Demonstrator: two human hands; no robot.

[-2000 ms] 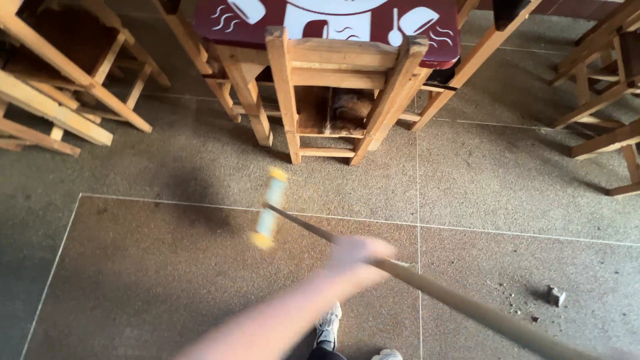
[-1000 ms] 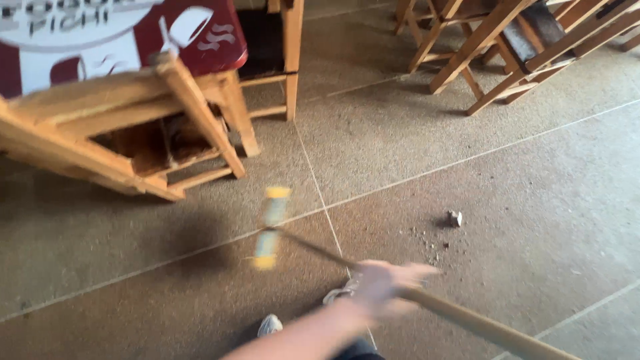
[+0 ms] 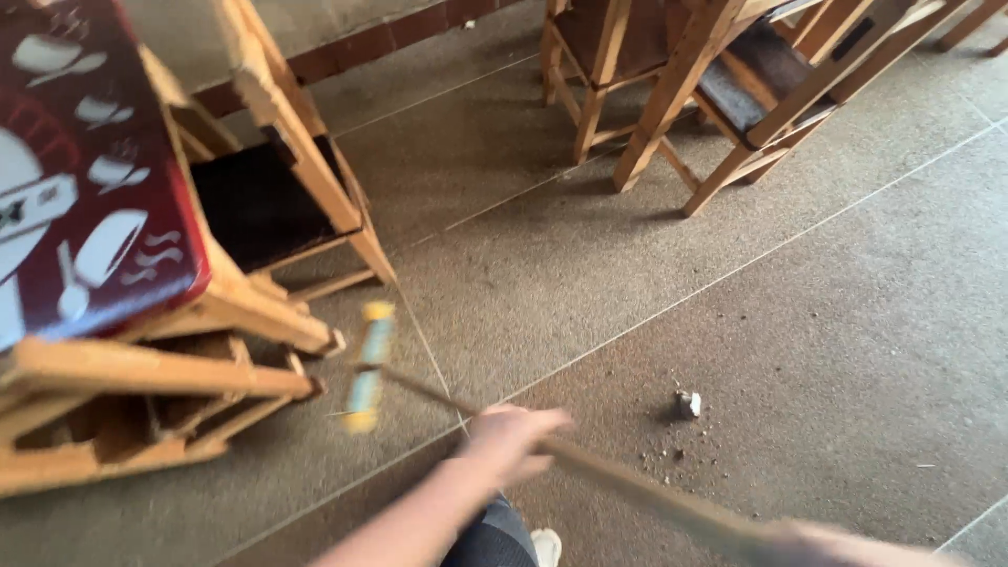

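A long wooden-handled broom (image 3: 368, 366) reaches across the floor, its narrow pale blue head tipped with yellow at both ends. My left hand (image 3: 512, 445) is around the middle of the wooden handle (image 3: 630, 480), its fingers partly blurred. At the lower right edge my right hand (image 3: 803, 543) is on the rear part of the handle, blurred and partly cut off. Right of the left hand, a small grey and white lump of debris (image 3: 689, 405) lies on the floor with crumbs (image 3: 679, 455) scattered around it. The broom head is left of the debris, near the chair legs.
A dark red printed table (image 3: 169, 260) stands at the left, with a wooden chair (image 3: 291, 189) behind it and another wooden chair (image 3: 157, 374) in front. More wooden chairs (image 3: 756, 87) are at the upper right. A low wall (image 3: 370, 16) runs behind. One shoe (image 3: 545, 547) shows below.
The view has swung to the right. The debris appears in both earlier frames. My right hand has come into view at the lower right.
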